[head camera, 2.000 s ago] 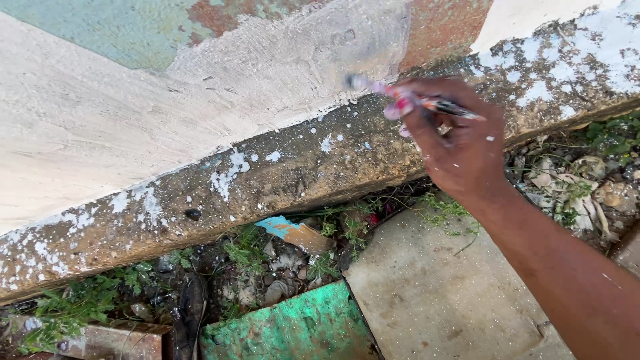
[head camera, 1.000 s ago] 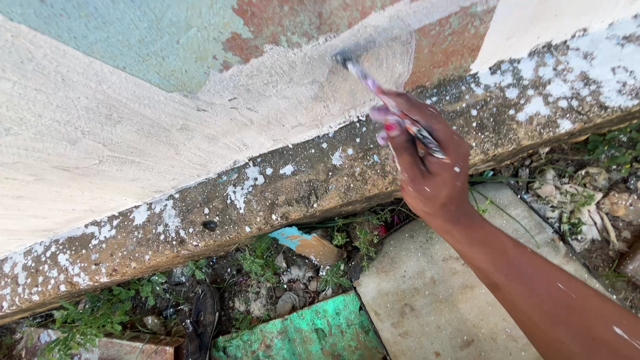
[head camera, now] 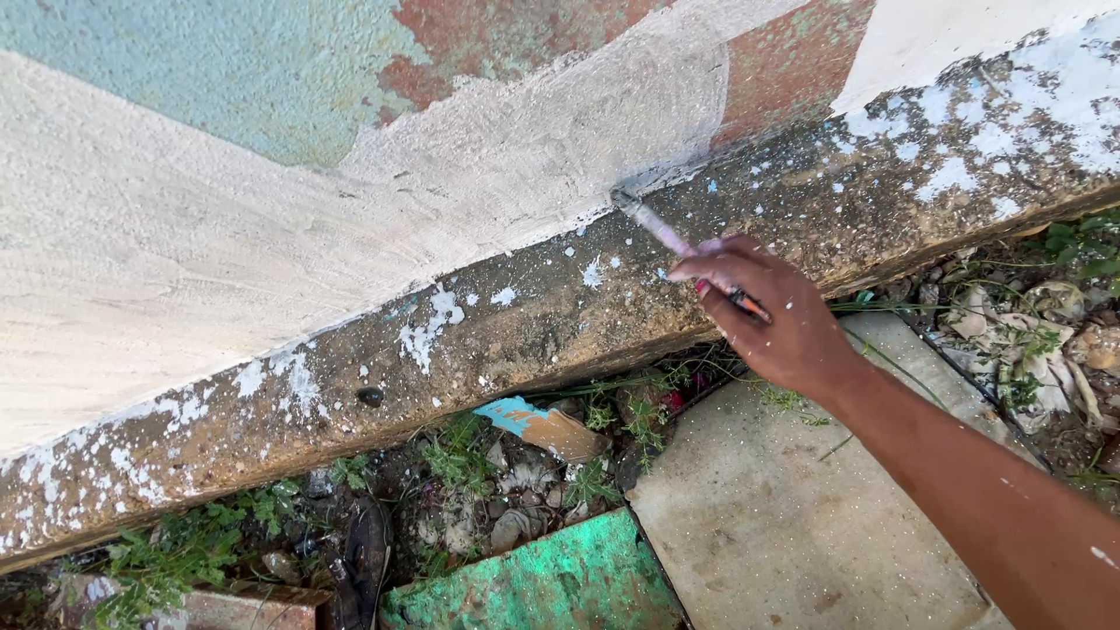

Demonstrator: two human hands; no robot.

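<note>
Entering from the lower right, my right hand [head camera: 770, 311] is closed around a thin paintbrush [head camera: 652, 226] whose handle is smeared with white and pinkish paint. The dark bristle tip rests at the bottom edge of the painted wall [head camera: 525, 166], where it meets the concrete ledge [head camera: 560, 306]. Around the tip the wall is coated whitish grey, with pale blue-green and worn reddish-brown areas above. White paint splashes spot the ledge, and small flecks of paint dot my hand and forearm. My left hand is out of the frame.
Below the ledge lie a pale stone slab [head camera: 787, 499], a green-painted slab [head camera: 542, 582] and a blue-and-brown broken piece [head camera: 547, 429]. Weeds [head camera: 184, 556], rubble and crumpled whitish litter [head camera: 1006, 341] fill the ground beside them. A reddish block [head camera: 245, 608] sits at the lower left.
The brush tip has moved from higher on the wall down to its bottom edge, with my right hand moving down beside the ledge. The greyish-white coat reaches the lower wall edge near the tip.
</note>
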